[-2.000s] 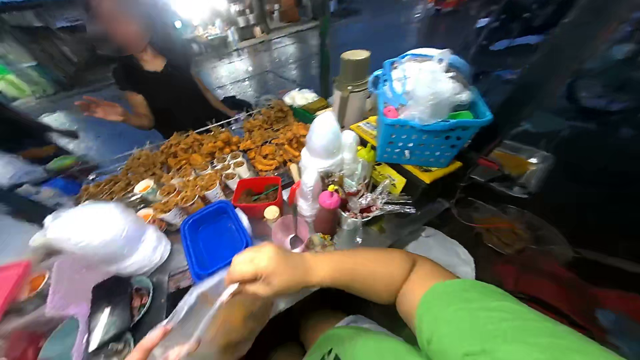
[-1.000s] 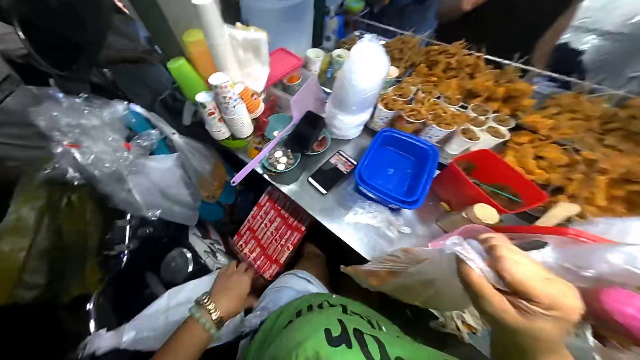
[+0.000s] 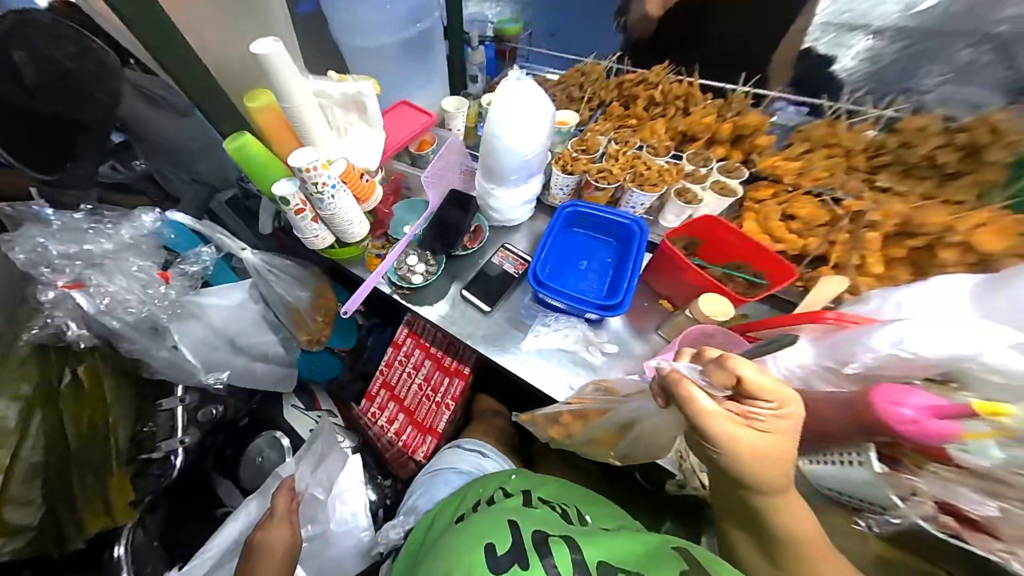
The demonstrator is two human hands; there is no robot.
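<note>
My right hand (image 3: 732, 404) grips the gathered top of a clear plastic bag of food (image 3: 604, 420), which hangs to the left of the hand, in front of the metal counter. At the lower left, my left hand (image 3: 274, 532) holds a white plastic bag (image 3: 332, 488); its fingertips are partly hidden. On the counter lie a blue plastic basket (image 3: 588, 256), a black-screened phone (image 3: 496, 278) and a crumpled clear plastic bag (image 3: 566, 336). A red tub (image 3: 716, 256) with brown food and a green utensil sits right of the basket.
Fried food on sticks (image 3: 880, 184) is heaped behind filled paper cups (image 3: 640, 188). Stacked paper cups (image 3: 332, 196), a dish of coins (image 3: 416, 266) and a lilac strainer (image 3: 392, 268) stand left. A red box (image 3: 416, 388) is below the counter. A person (image 3: 712, 36) is across.
The view has swung left since the first frame. My left hand, by the red box a second ago, is now lower with the white plastic bag. The bag of food is still in my right hand.
</note>
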